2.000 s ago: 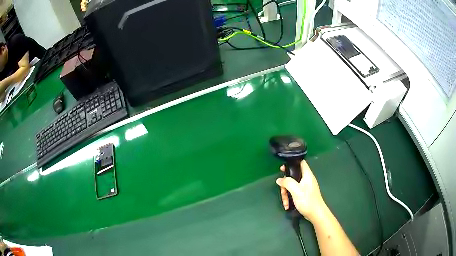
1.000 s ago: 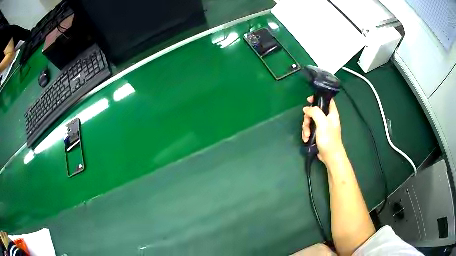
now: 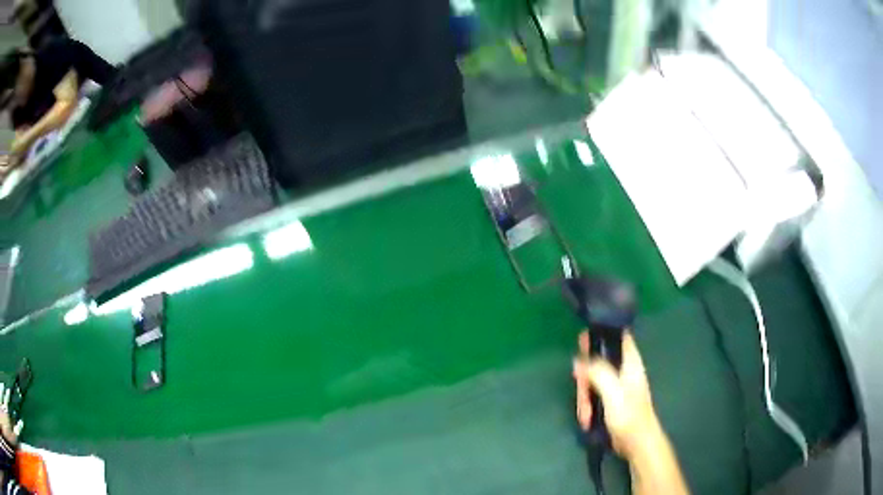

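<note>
My right hand (image 3: 620, 392) is shut on the grip of a black barcode scanner (image 3: 602, 307), held upright at the lower right. The scanner head is beside the lower corner of a phone frame (image 3: 526, 230), which lies on the glossy green strip (image 3: 387, 309). That frame has a dark block at its top and an open lower part with a small white label near the corner. A second phone frame (image 3: 149, 340) lies farther left on the strip. The view is blurred. My left hand is not in view.
A white sheet (image 3: 668, 164) and white box (image 3: 775, 222) stand at right, with a white cable (image 3: 765, 358). A black computer tower (image 3: 339, 87), keyboard (image 3: 184, 218) and mouse (image 3: 137, 176) are behind the rail. Another person's arm (image 3: 48, 121) is at upper left; a hand (image 3: 8, 422) shows at lower left.
Against one second ago, the view has shifted, so the bench and scanner sit lower in the picture. The scanner is still beside the right phone frame. A hand with a dark object has appeared at lower left.
</note>
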